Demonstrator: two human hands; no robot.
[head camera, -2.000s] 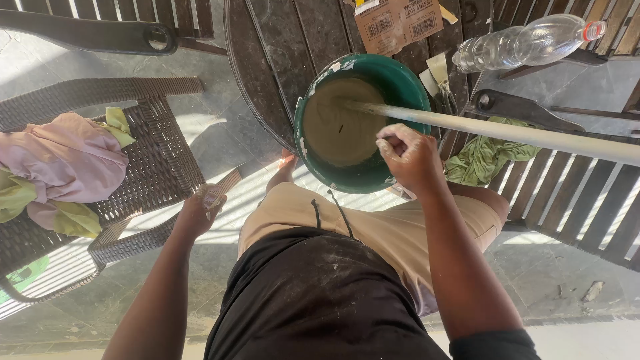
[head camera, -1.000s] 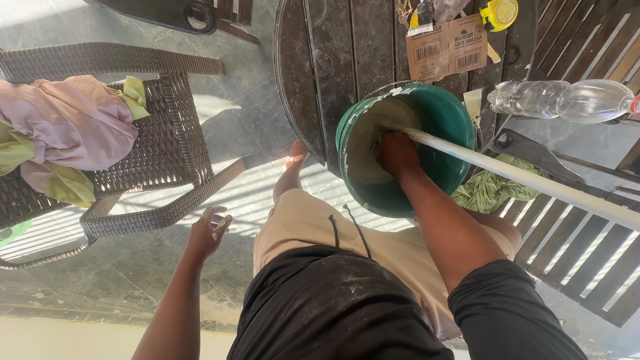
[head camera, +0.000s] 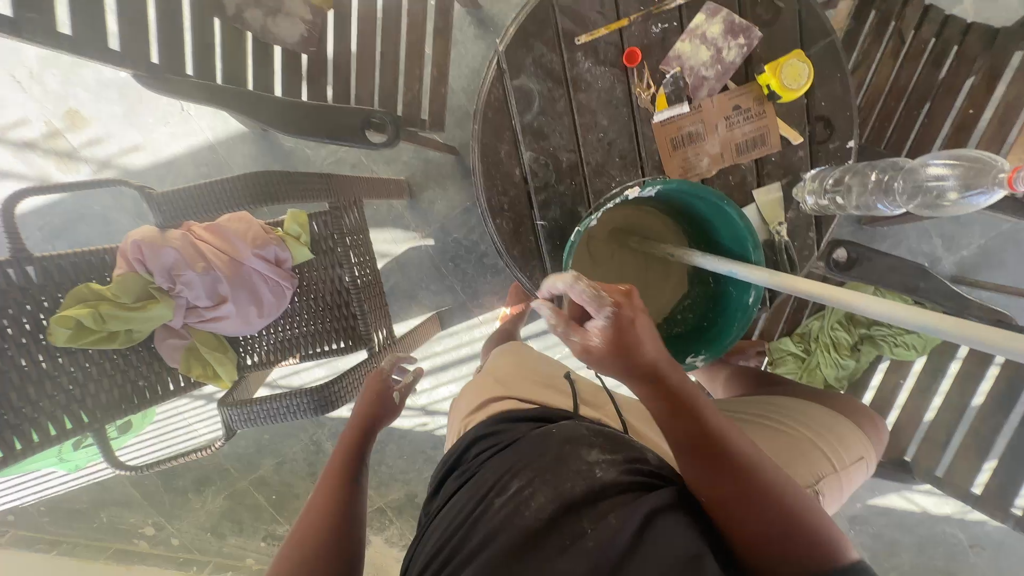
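A green plastic bucket (head camera: 724, 232) with a grey-brown mix (head camera: 640, 256) inside sits at the edge of a round slatted table. A long pale pole (head camera: 832, 298) leans over its rim, one end in the mix. My right hand (head camera: 596, 324), its fingers coated with pale residue, is curled at the bucket's near left rim; whether it grips the rim or anything small cannot be made out. Low to the left, away from the bucket, my left hand (head camera: 390, 392) hangs with whitish fingers apart and nothing in it.
The round table (head camera: 528, 152) carries sandpaper packaging (head camera: 716, 136), a yellow tape measure (head camera: 786, 76), a red cap (head camera: 632, 57) and a putty knife (head camera: 770, 206). At right lie a clear plastic bottle (head camera: 912, 184) and green cloth (head camera: 848, 344). A wicker chair (head camera: 336, 296) at left holds pink cloth (head camera: 232, 276).
My right hand was down inside the bucket a second ago and is now out at its near left rim. The view has shifted.
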